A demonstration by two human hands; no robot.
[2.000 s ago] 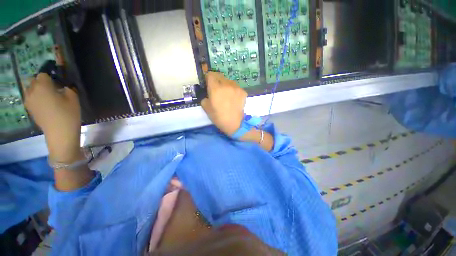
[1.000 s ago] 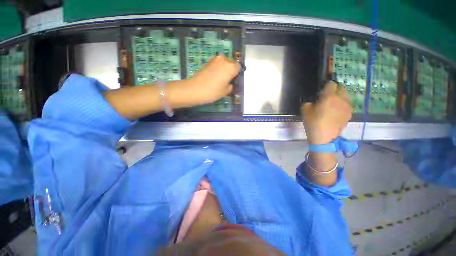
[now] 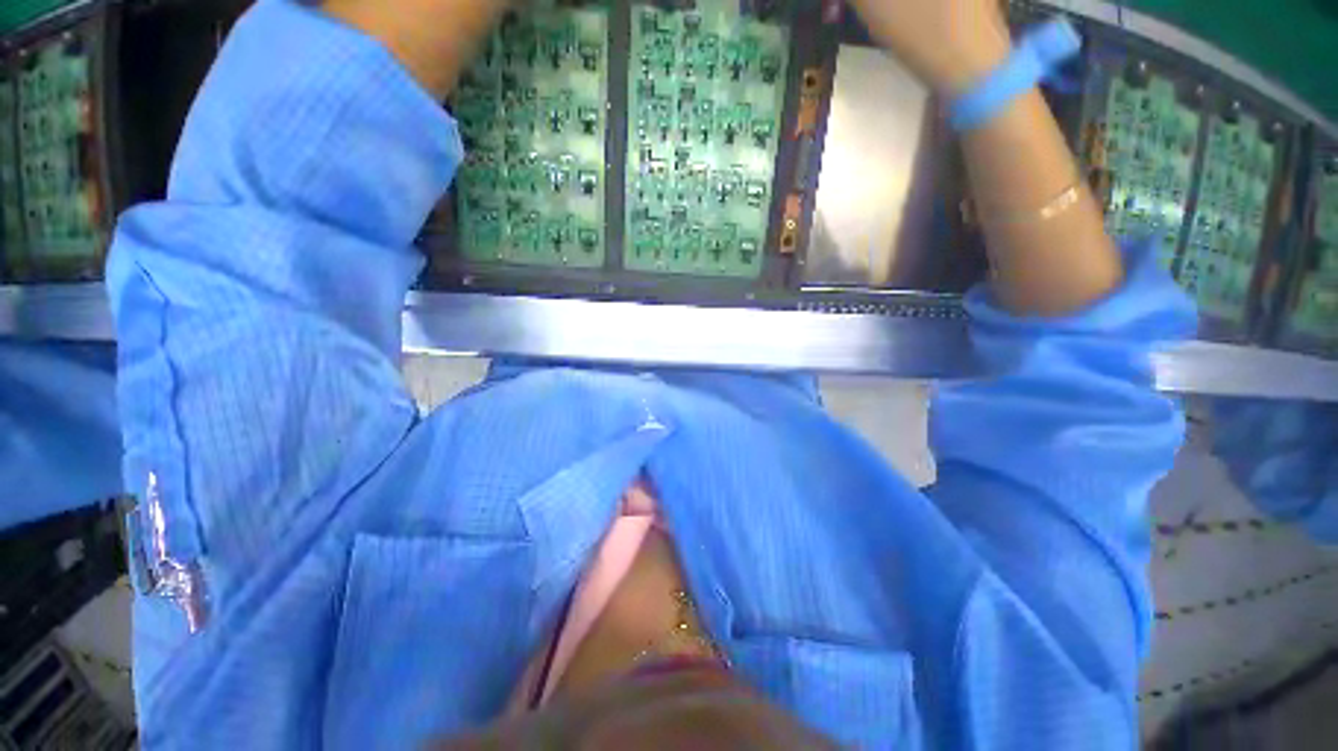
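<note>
Two green circuit panels (image 3: pixel 699 147) lie side by side in a dark carrier (image 3: pixel 616 162) in front of me, with rows of small parts on them. Brown-copper strips (image 3: pixel 801 162) sit on the carrier's right side edge. My left forearm crosses the carrier's upper left, and my left hand is beyond the top edge of the picture. My right hand (image 3: pixel 927 33) is cut off by the top edge, above the gap to the right of the carrier. Its fingers are hidden, so I cannot tell what it holds. A light blue strap (image 3: pixel 1015 77) is round my right wrist.
A silver-white rail (image 3: pixel 690 333) runs between my body and the carriers. A bright metal plate (image 3: pixel 869 169) shows in the gap. More green panels lie in carriers at the far left (image 3: pixel 56 154) and right (image 3: pixel 1152 154). Other people's blue sleeves show at both sides.
Both my hands have moved up and away from me, to or past the top edge. The panels in front now look larger and show lower parts that my left forearm covered.
</note>
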